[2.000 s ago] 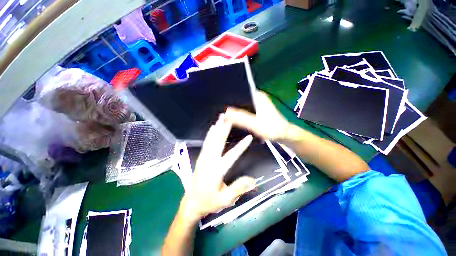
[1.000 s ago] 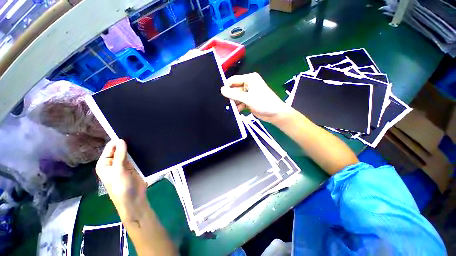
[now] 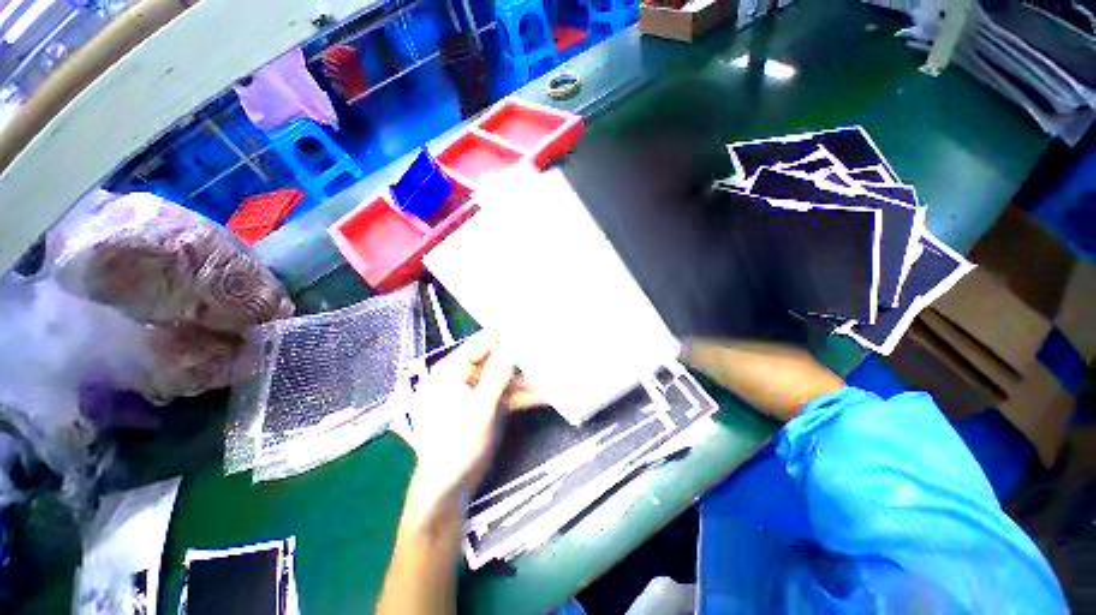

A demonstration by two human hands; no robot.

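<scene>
A plain white sheet (image 3: 553, 288) is tilted above the main stack of black sheets with white margins (image 3: 577, 487). My left hand (image 3: 463, 402) grips its lower left edge. A dark, strongly blurred sheet (image 3: 673, 228) is in the air between the white sheet and the right-hand pile of black sheets (image 3: 829, 246), partly covering that pile. My right forearm reaches to the blurred sheet's lower edge; my right hand is hidden by the sheets and blur, so its grip does not show.
A red parts tray (image 3: 385, 240) with a blue bin (image 3: 421, 186) is behind the stack. Bubble wrap (image 3: 337, 366) and bagged plastic (image 3: 180, 264) are at left. A smaller black sheet pile (image 3: 238, 583) and white cut-out sheets (image 3: 126, 547) are front left. Cardboard (image 3: 1010, 324) is beyond the right edge.
The black sheet held up in both hands is gone from there; a plain white sheet and a blurred dark one now show farther right. My left hand has moved right.
</scene>
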